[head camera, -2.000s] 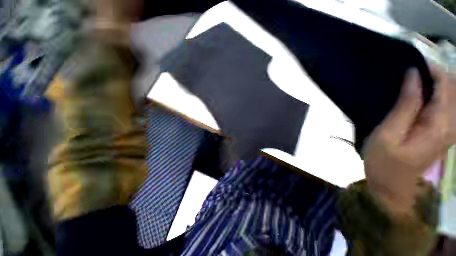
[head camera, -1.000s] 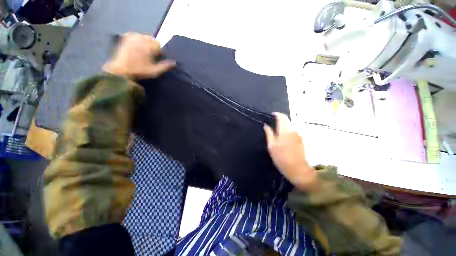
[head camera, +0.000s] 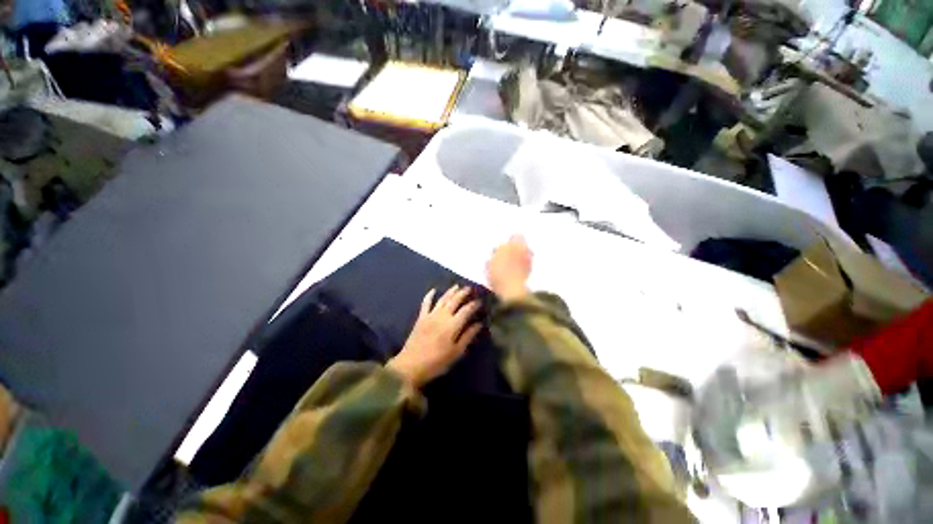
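A dark grey cut panel (head camera: 384, 274) lies on the white sewing table (head camera: 450, 223), with black cloth (head camera: 307, 368) over its near part and hanging toward me. My left hand (head camera: 442, 333) lies flat on the cloth with its fingers spread. My right hand (head camera: 509, 268) is at the right edge of the panel with its fingers curled; whether it grips the cloth is hidden. The sewing machine (head camera: 757, 440) is blurred at the lower right.
A dark grey side table (head camera: 205, 256) stands at the left. A white trough (head camera: 706, 205) runs along the table's far edge with pale cloth (head camera: 583, 189) over it. A cardboard box (head camera: 849, 292) and a red sleeve (head camera: 900, 348) are at the right. A wooden stool (head camera: 407, 95) is behind.
The view has tilted up toward the far side. My right hand has moved to the cloth's far right edge. My left hand has moved from the upper left corner onto the cloth.
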